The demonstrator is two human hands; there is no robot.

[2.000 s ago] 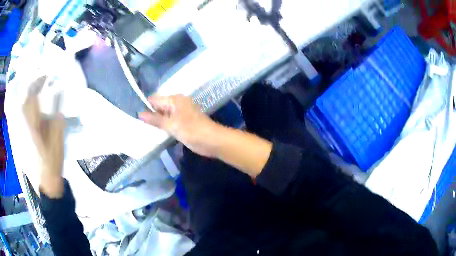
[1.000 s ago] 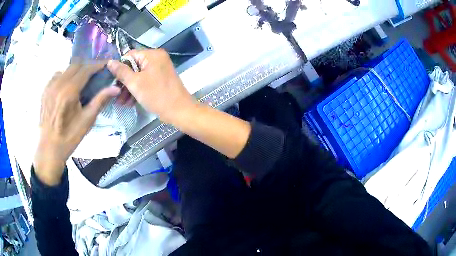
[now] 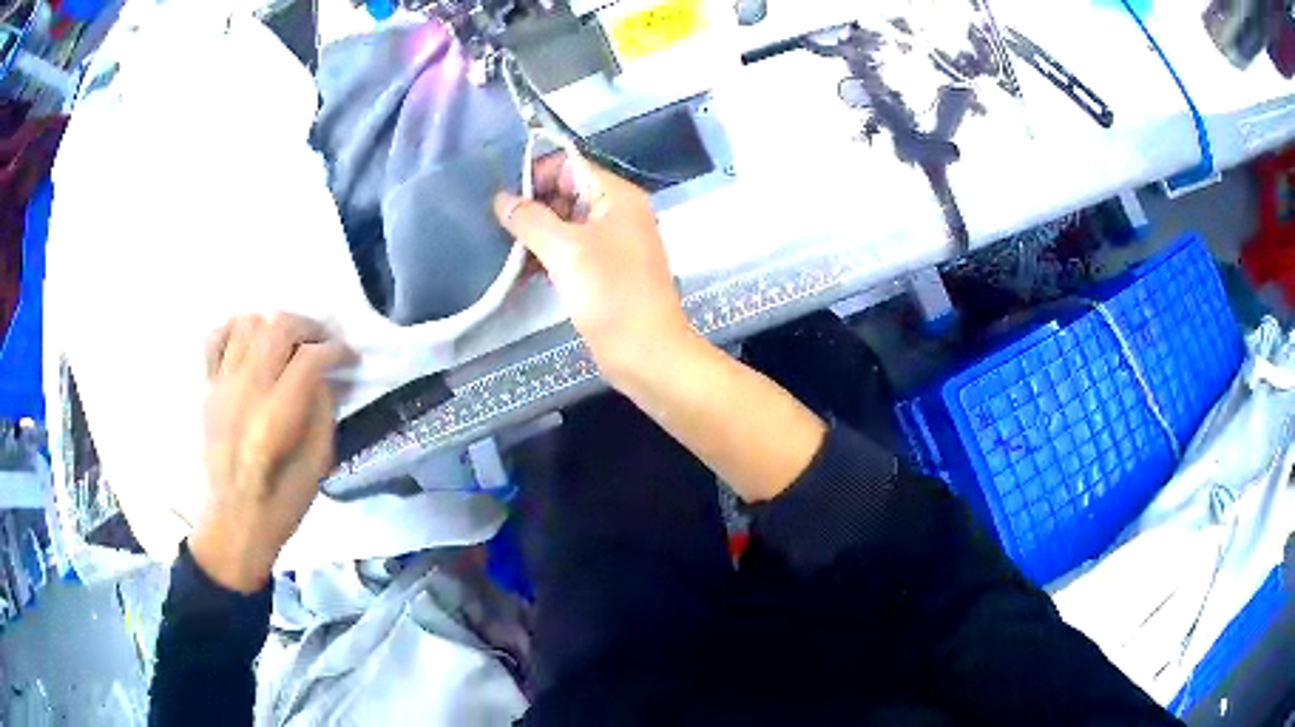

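A dark grey fabric piece [image 3: 447, 227] lies below the machine's needle area [image 3: 476, 29], which has a purple-white glow. A white garment panel [image 3: 171, 185] spreads over the left of the table and curves round the dark piece's lower edge as a narrow white band. My right hand [image 3: 604, 256] pinches this band between thumb and fingers at the dark piece's right edge. My left hand [image 3: 270, 412] rests with bent fingers on the white panel, gripping its edge at the lower left. Its fingertips are partly lost in the bright cloth.
A ruler tape [image 3: 526, 372] runs along the table's front edge. Dark lint [image 3: 916, 135] hangs over that edge, with slim dark tools [image 3: 1058, 74] beyond. A blue crate [image 3: 1072, 426] stands right of my knees. Crumpled pale cloth [image 3: 391, 646] lies low left.
The view has shifted, so the table sits further right. My hands have moved apart; the left is now lower on the white cloth. The dark piece lies more open and the white band shows.
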